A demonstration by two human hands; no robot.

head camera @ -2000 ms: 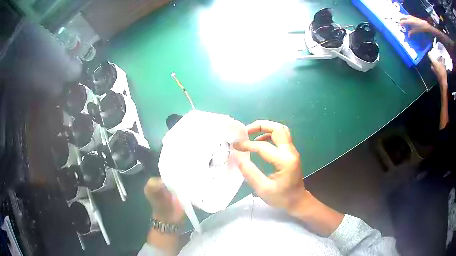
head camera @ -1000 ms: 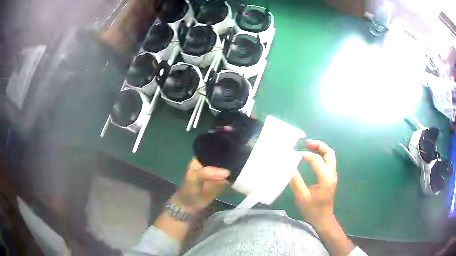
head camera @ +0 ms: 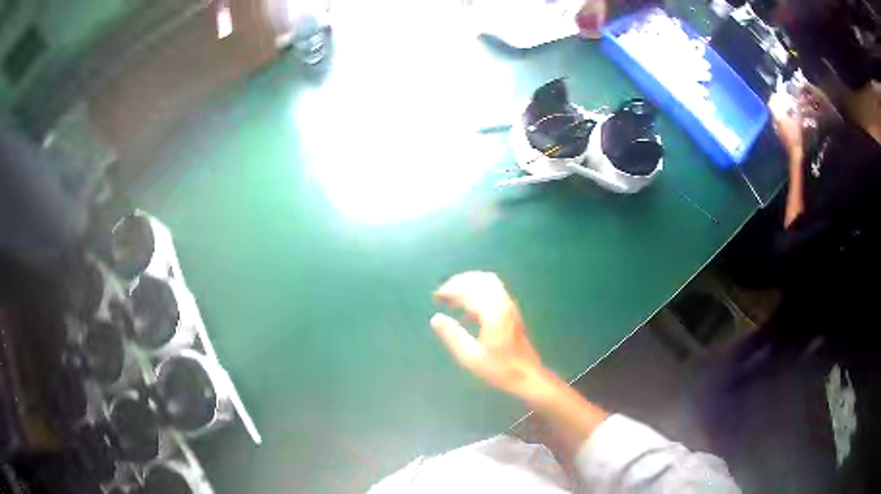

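My right hand (head camera: 488,333) is over the green bench, near the middle of the view, with its fingers curled but apart and nothing in them. My left hand is not in view. Two white-and-black camera units stand close together farther off, right of centre: the left one (head camera: 555,135) has thin yellowish wires at its black inside, the other (head camera: 631,145) is beside it. White antennas point left from them. The grouped units (head camera: 185,390) stand in rows at the left edge, their open black sides up, partly dark and blurred.
The green bench (head camera: 357,318) has strong glare at the back. A blue bin (head camera: 739,145) with small white parts is at the back right. Another person's arm (head camera: 794,174) is beyond it. A clear bottle (head camera: 309,41) stands at the back. The bench edge runs along the right.
The unit that was in my hands is gone from them. My left hand has left the view. My right hand is now empty over the bench. The view has swung back right.
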